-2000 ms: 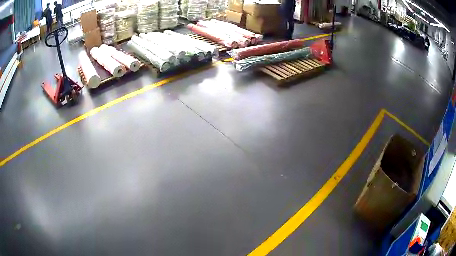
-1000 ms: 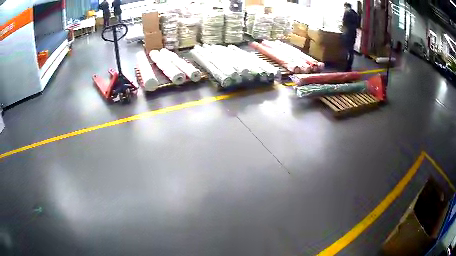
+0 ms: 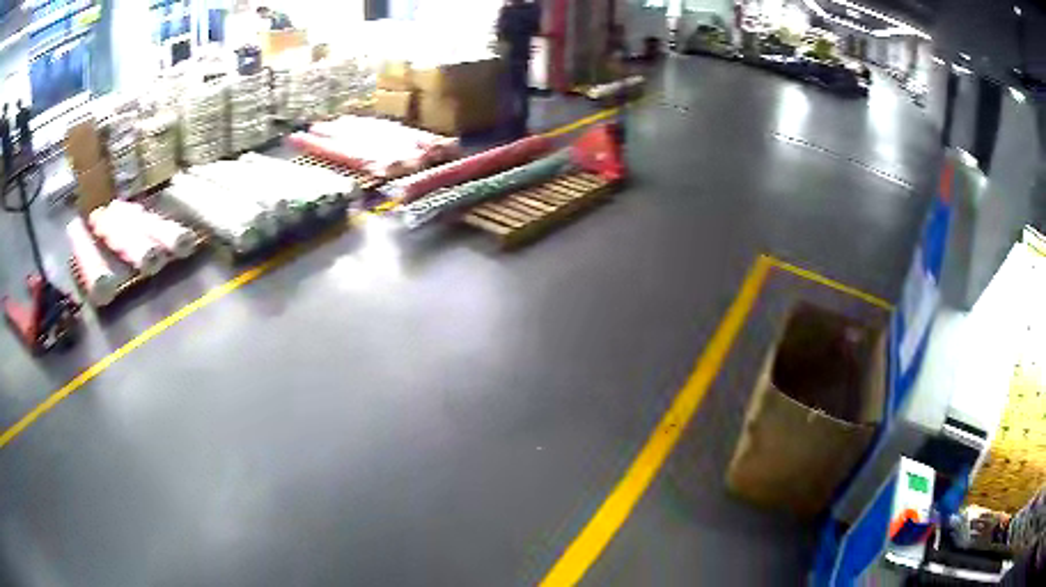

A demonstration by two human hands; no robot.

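Observation:
Neither of my hands is in the picture. Nearest in front of me, at the lower right, stands a large open brown cardboard box (image 3: pixel 791 453) beside the machine's blue edge (image 3: pixel 874 527). A narrow white control box (image 3: pixel 914 493) with a green screen and an orange piece on it is at the bottom right. Yellow-orange printed fabric (image 3: pixel 1015 441) with small dark motifs shows at the right rim, with pale material below it that is cut off and blurred.
A yellow floor line (image 3: pixel 665 441) runs beside the box. Across the aisle are wrapped rolls (image 3: pixel 264 195), a wooden pallet (image 3: pixel 539 210) with red and green rolls at it, a red pallet jack (image 3: pixel 44 310) at far left, more cardboard boxes (image 3: pixel 459 95) and a standing person (image 3: pixel 516 63).
The view has swung left, then back right and tilted. The cardboard box, control box and printed fabric now show more fully at the right. The grey-white machine at the far left has left the view.

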